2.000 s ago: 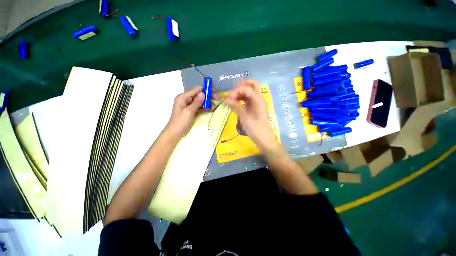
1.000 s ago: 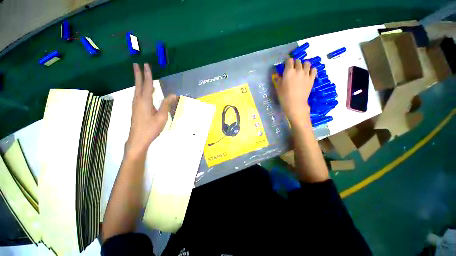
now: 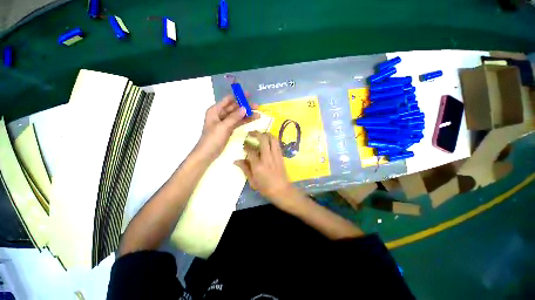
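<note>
My left hand (image 3: 220, 124) holds a blue battery cell (image 3: 241, 99) between thumb and fingers, above the mat's left part. Thin reddish leads rise from the cell's upper end. A long pale yellow liner sheet (image 3: 205, 205) lies under both hands, slanting toward my body. My right hand (image 3: 267, 166) is at the sheet's upper right edge, its fingertips pinching a small pale pad (image 3: 252, 140). Whether the pad is off the sheet cannot be told.
A stack of cream sheets (image 3: 88, 158) and curved strips (image 3: 22, 187) lie left. A pile of blue cells (image 3: 393, 117), a phone (image 3: 447, 124) and open boxes (image 3: 490, 96) are right. Several cells lie on the green belt (image 3: 281, 29); a printed mat (image 3: 343, 140) covers the bench.
My right hand has left the pile and come back to the sheet. My left hand, open one second ago, now holds a cell. The view has shifted.
</note>
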